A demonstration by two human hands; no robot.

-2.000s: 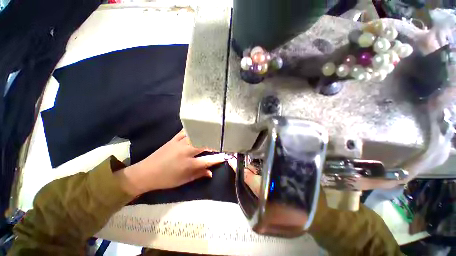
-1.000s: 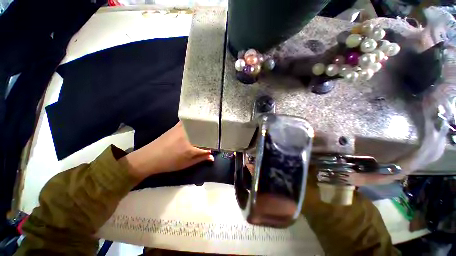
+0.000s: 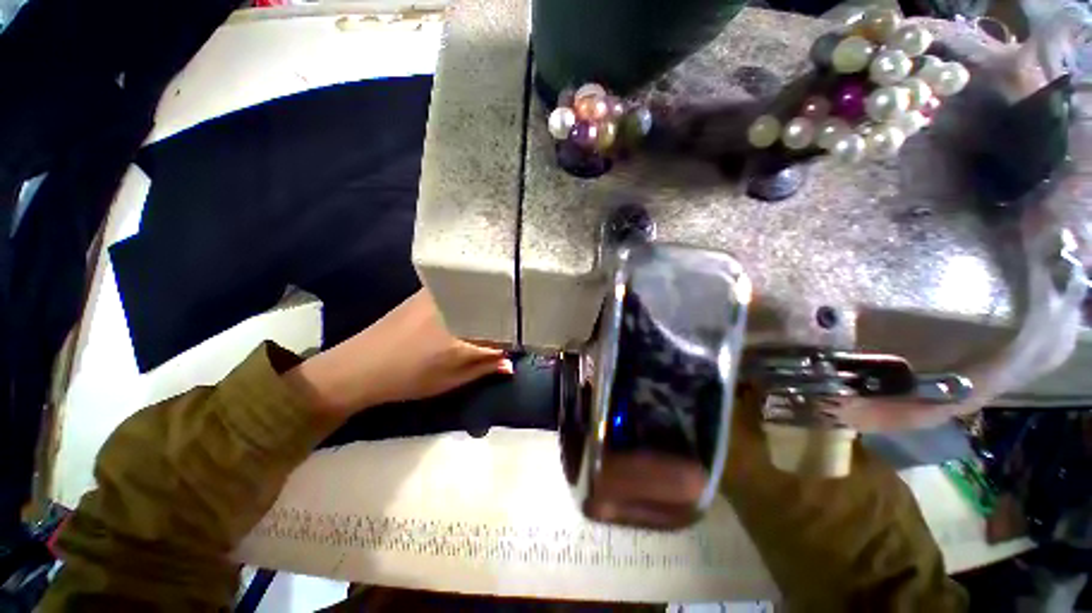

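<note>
A dark cut panel lies flat on the pale table and runs under the off-white sewing machine head. My left hand lies on the panel at the left of the head, its fingertips near the needle area and partly under the head. The needle and presser foot are mostly hidden by the head and the shiny rounded guard. My right forearm in an olive sleeve comes in from the lower right. My right hand is almost wholly hidden behind the guard and head, so its grip cannot be seen.
A black cloth heap lies along the left table edge. The ruler-marked front edge curves below. Pearl beads and a pale cloth tie sit on the machine. A small green item lies at the right.
My left fingers have drawn back and tucked in from their spread pose two seconds ago. The panel's front edge sits slightly farther back. The machine head appears slightly higher and farther left in view.
</note>
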